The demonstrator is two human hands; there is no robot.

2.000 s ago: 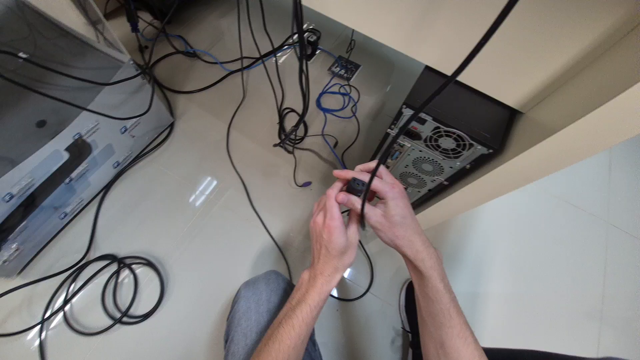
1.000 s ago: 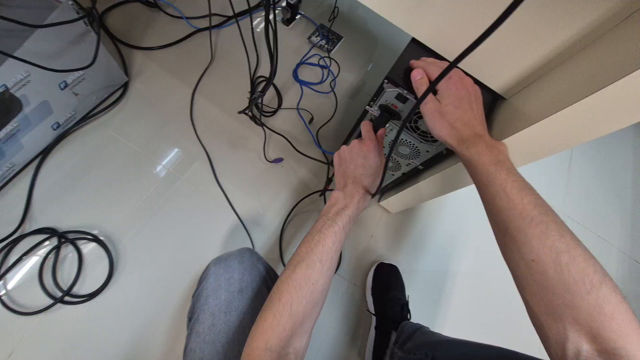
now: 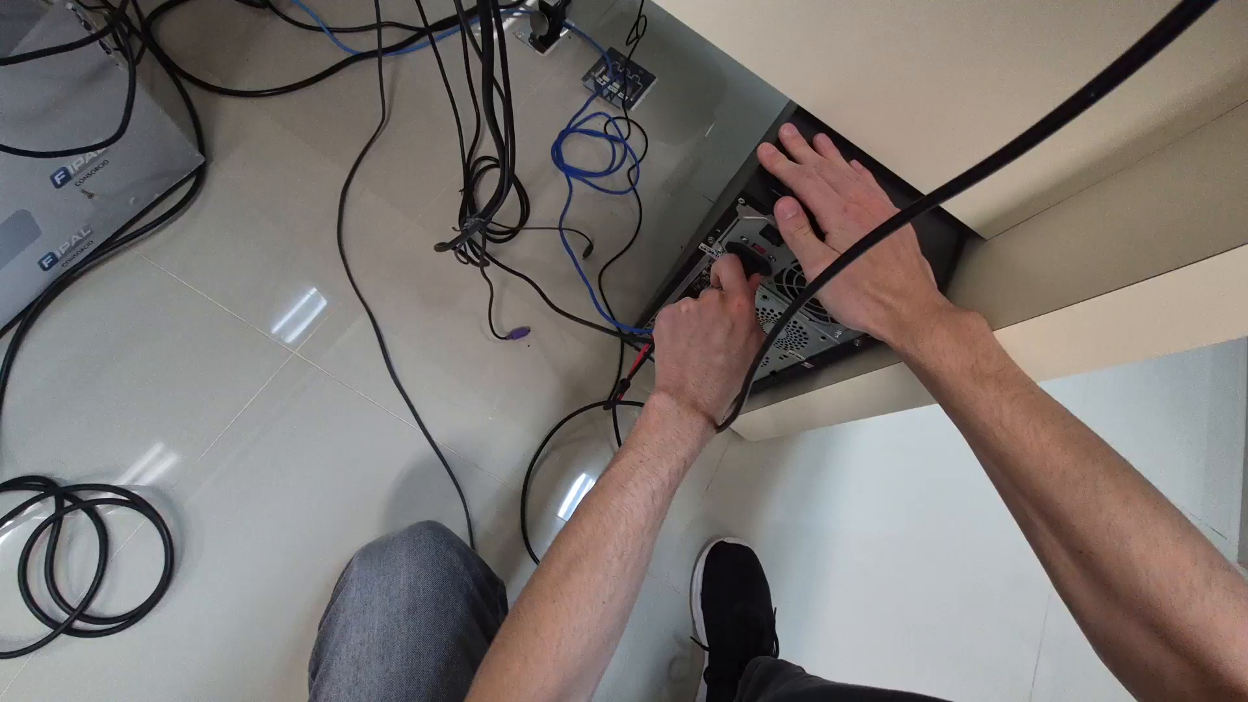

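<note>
My left hand (image 3: 707, 336) grips a black power plug (image 3: 749, 259) at the power supply on the back of a desktop computer case (image 3: 780, 327). Whether the plug is fully seated cannot be told. My right hand (image 3: 853, 229) lies on the case's upper part with its fingers spread, beside the power supply. A thick black power cable (image 3: 1004, 146) crosses over the right hand and loops down to my left wrist. The case stands against a beige desk panel, its fan grille and vent holes partly hidden by my hands and the cable.
A bundle of black cables (image 3: 478, 219), a coiled blue network cable (image 3: 595, 161) and a floor outlet plate (image 3: 619, 78) are left of the case. Another black cable coil (image 3: 97, 556) lies on the tiled floor. A grey box (image 3: 88, 195) stands at upper left. The beige desk panel (image 3: 936, 88) borders the case.
Two seconds ago both hands held a black connector together in front of the case. They have since moved to the case, the left on the plug and the right flat against its upper part.
</note>
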